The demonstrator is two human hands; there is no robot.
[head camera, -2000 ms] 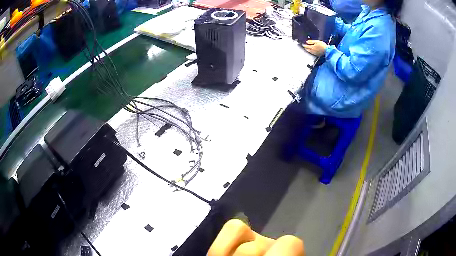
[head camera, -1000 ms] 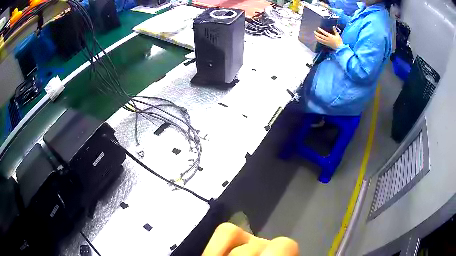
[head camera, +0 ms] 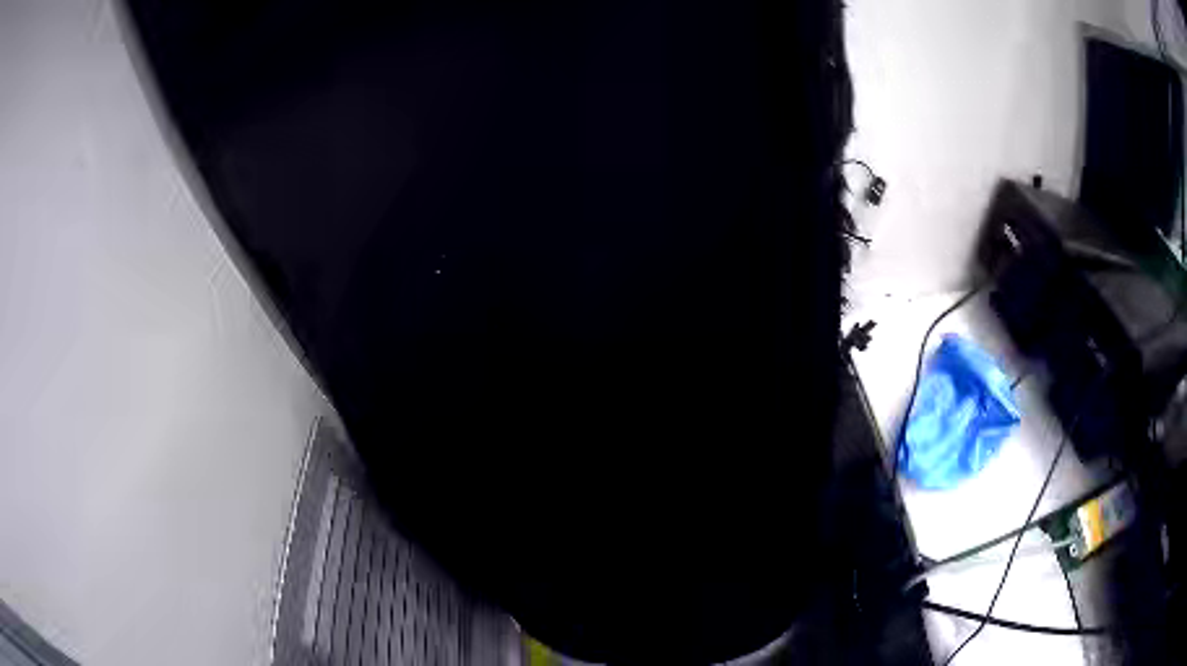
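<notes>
A large black shape (head camera: 521, 299) fills the middle of the view very close up; it is too dark to tell what it is. Neither of my hands shows; anything behind the black shape is hidden. To its right, black speaker units (head camera: 1074, 332) stand on the white bench (head camera: 918, 78), partly blurred. A crumpled bright blue cloth or bag (head camera: 961, 423) lies on the bench beside them. Thin dark cables run past it.
A yellow-white label or small adapter (head camera: 1106, 517) is at the lower right, near a black cable (head camera: 1015, 625). Another dark box (head camera: 1127, 137) is at the upper right. A pale wall or cabinet (head camera: 117, 312) with a slatted vent (head camera: 378, 579) is at the left.
The view has swung away from the neighbouring worker and single standing speaker. The black shape now covers the middle. The hand at the bottom edge has left view, and the blue cloth has appeared.
</notes>
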